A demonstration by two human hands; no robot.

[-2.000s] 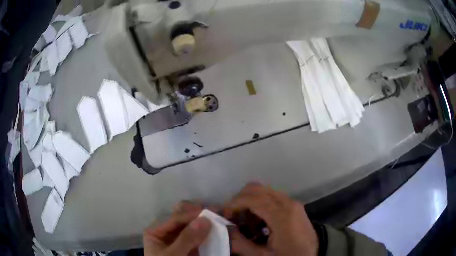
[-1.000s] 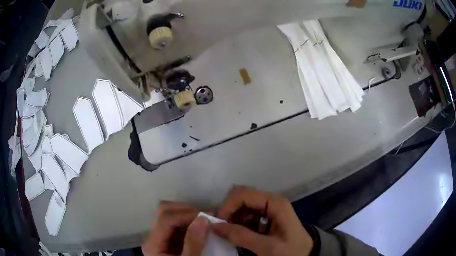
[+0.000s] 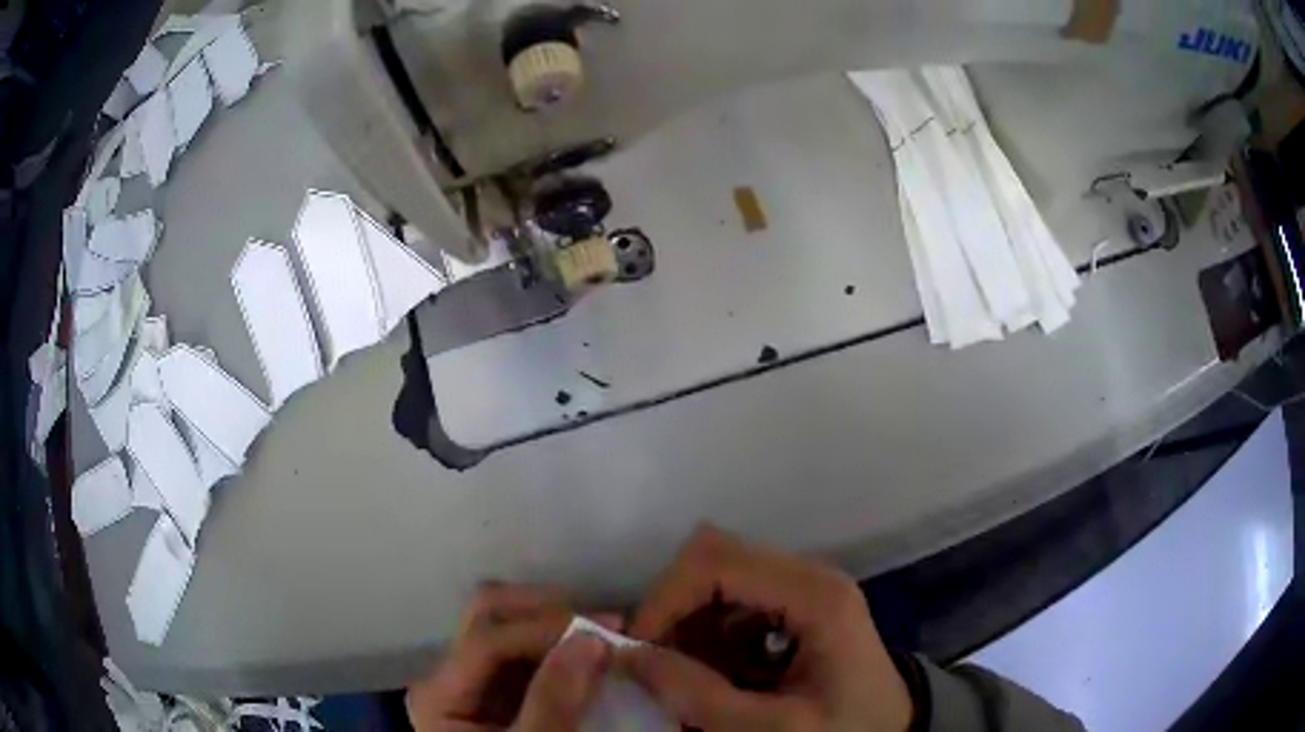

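A white tab [image 3: 618,701] is held at the table's front edge, its pointed end up and its lower part cut off by the picture's bottom. My left hand [image 3: 515,661] pinches it from the left, thumb on top. My right hand [image 3: 780,636] pinches its right side. The end of a small metal hand tool [image 3: 777,644] shows in the curled fingers of my right hand; the rest is hidden. The needle area is hidden behind the sewing machine head [image 3: 458,129].
White pointed tabs [image 3: 275,322] lie spread along the table's left side. A fanned bundle of long white strips [image 3: 980,215] lies at the right under the machine arm. White scraps [image 3: 215,711] hang at the lower left edge. The metal bed [image 3: 673,343] has a dark gap around it.
The view has shifted slightly. Both hands stay at the table edge with the tab; less of it shows between the fingers than two seconds ago. The tool's angle in my right hand has changed.
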